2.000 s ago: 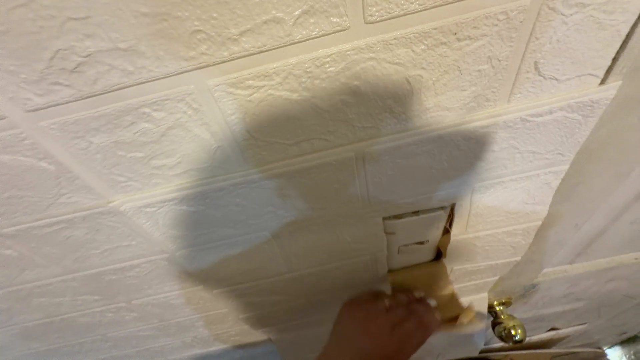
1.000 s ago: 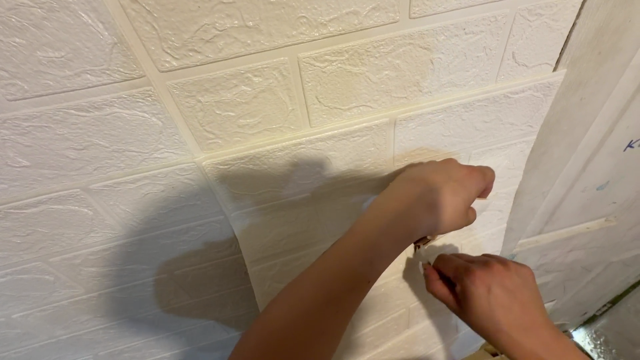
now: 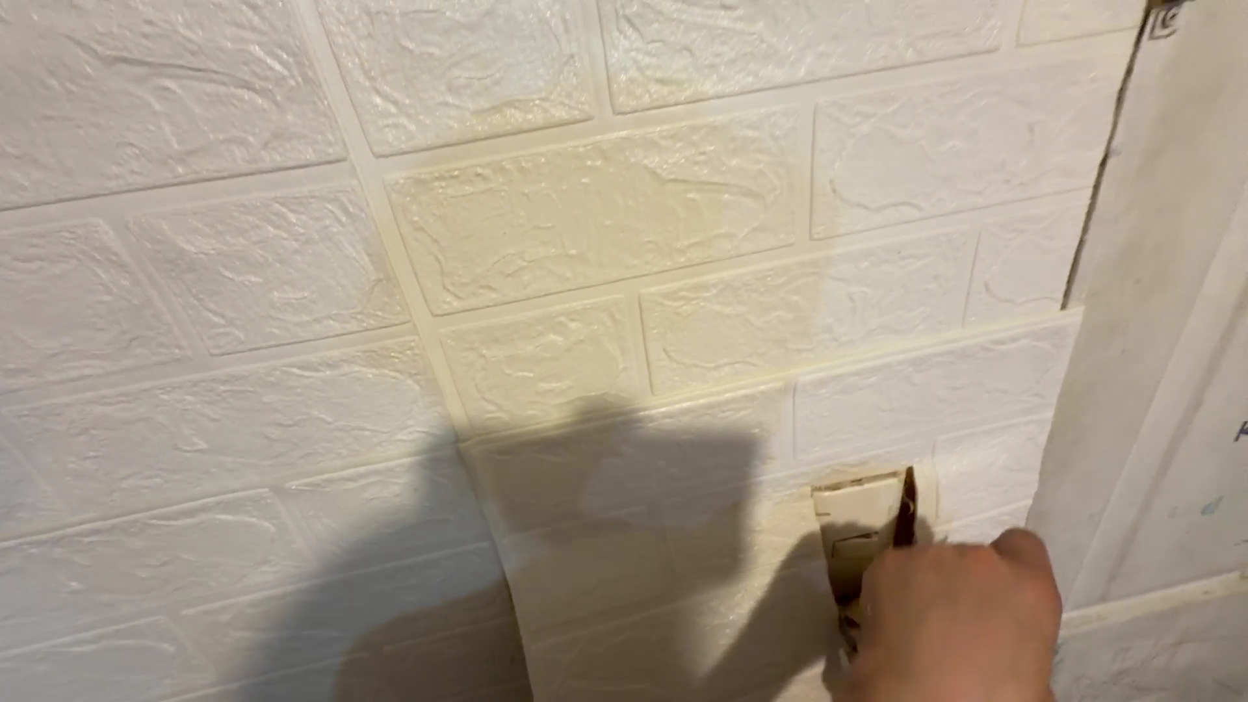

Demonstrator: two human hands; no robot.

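What looks like my left hand (image 3: pixel 955 619) is at the lower right, its back toward me and its fingers curled at the right side of a cutout in a white foam brick-pattern wall panel (image 3: pixel 624 575). A cut flap (image 3: pixel 908 507) of the panel, brownish on its back, stands out from the opening and runs down to the hand. Its fingertips are hidden. Inside the opening is a cream wall switch or socket plate (image 3: pixel 858 502), its lower part covered by shadow and the hand. My other hand is out of view.
Upper brick-pattern panels (image 3: pixel 604 214) cover the wall, meeting the lower sheet at a horizontal seam. A pale door frame (image 3: pixel 1121 390) stands to the right, with a dark gap beside the upper panel. The lower sheet's left edge lifts slightly.
Both hands were at the cutout a second ago; now one shows, and more of the plate is visible. The earliest frame shows one hand at a flap below the plate.
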